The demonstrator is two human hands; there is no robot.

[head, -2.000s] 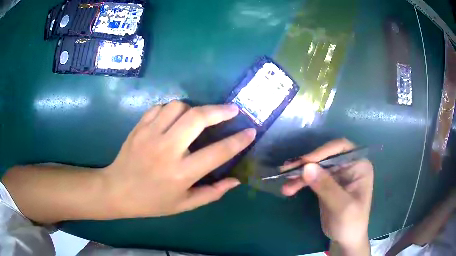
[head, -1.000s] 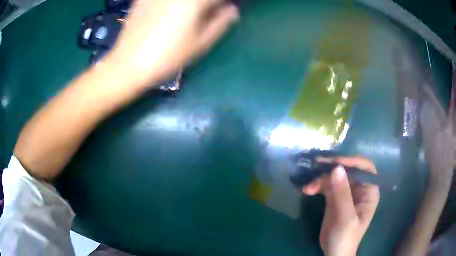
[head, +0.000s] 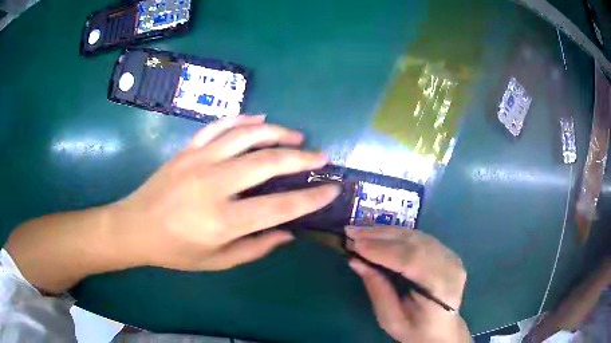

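Note:
A black phone housing (head: pixel 345 214) lies crosswise in front of me, its bright circuit board (head: pixel 388 206) at the right end. My left hand (head: pixel 228 194) lies over its left part with the fingers spread, pressing on it. My right hand (head: pixel 415 278) holds dark tweezers (head: pixel 429 295) at the housing's near edge. The tweezer tips are hidden by the fingers, so whether they hold a tape piece cannot be told. A yellow-green tape sheet (head: pixel 419 110) lies flat beyond the housing, glaring at its lower end.
Two more black phone units, one nearer (head: pixel 157 80) and one farther (head: pixel 110 30), lie at the upper left. Faded units with bright boards (head: pixel 514 107) lie at the right. An amber strip (head: pixel 593 167) and another person's arm (head: pixel 583 295) are at the far right.
My left hand has come back from the upper left onto a phone housing now in front of me. My right hand has moved left and down to its edge. The faded units have shifted.

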